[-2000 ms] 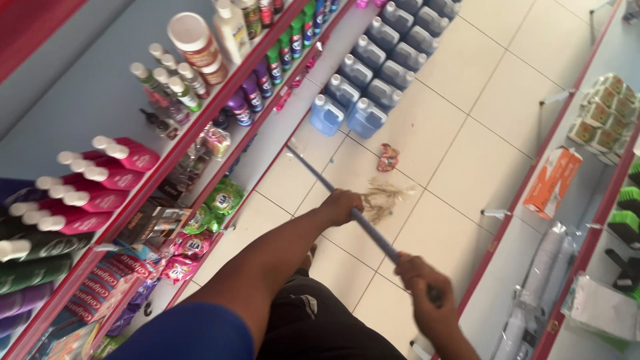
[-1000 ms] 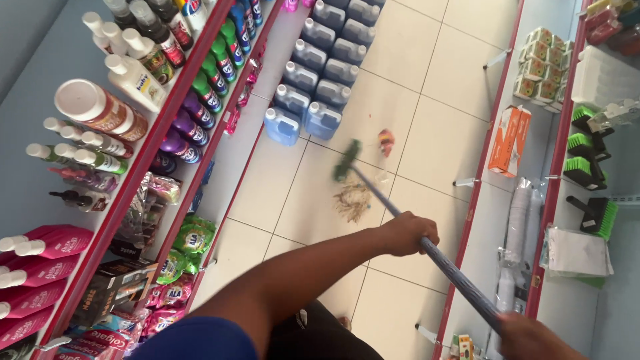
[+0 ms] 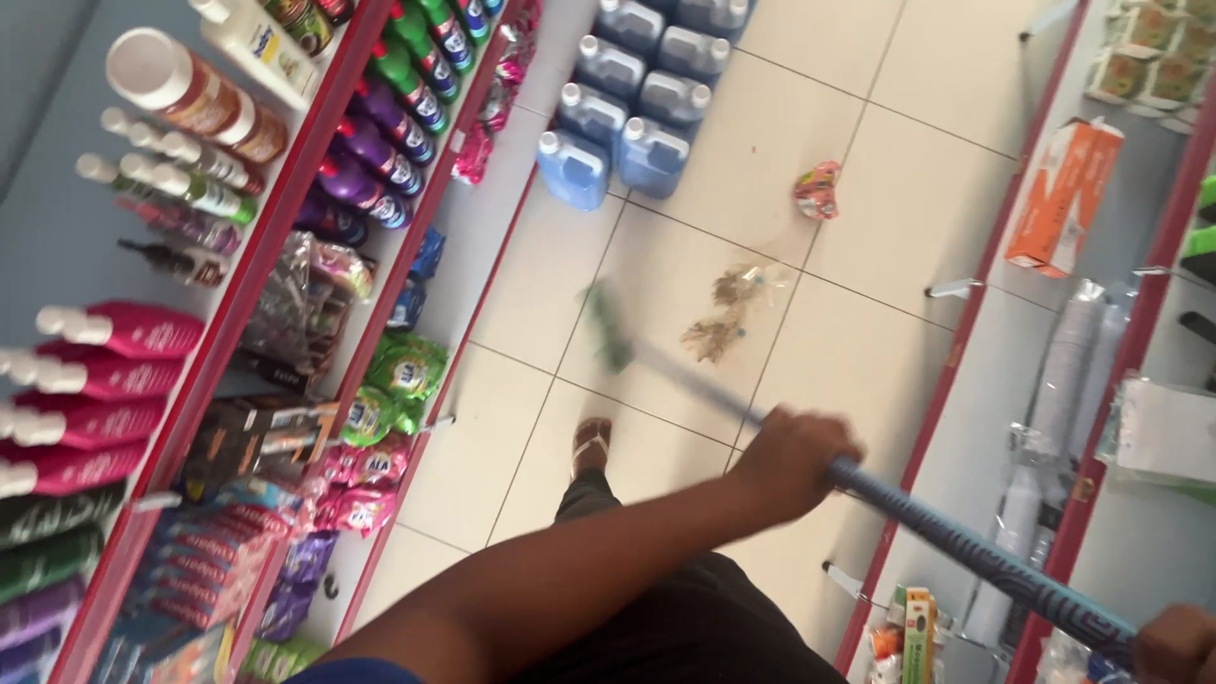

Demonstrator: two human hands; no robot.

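A long broom with a blue patterned handle [image 3: 969,546] slants across the lower right. My left hand [image 3: 803,456] is closed around its middle, and my right hand [image 3: 1178,641] grips the upper end at the right edge, partly cut off by the frame. The broom's green head [image 3: 608,328] is blurred, low over or on the tiled floor [image 3: 513,389]. To the right of the head lie tufts of tan debris [image 3: 727,313] with bits of clear plastic. A crumpled red and orange wrapper [image 3: 818,191] rests on the tiles farther up.
Blue jugs [image 3: 654,157] stand in rows on the floor at the top. The left shelves [image 3: 242,242] carry bottles and packets; the right shelves [image 3: 936,418] hold an orange box [image 3: 1066,197] and stacked cups [image 3: 1064,370]. Metal brackets [image 3: 953,288] jut from the right shelf. My sandalled foot [image 3: 591,446] shows below the broom head.
The broom head, beside the debris near the jugs one second ago, is now left of the debris and closer to my foot. Both hands remain on the handle.
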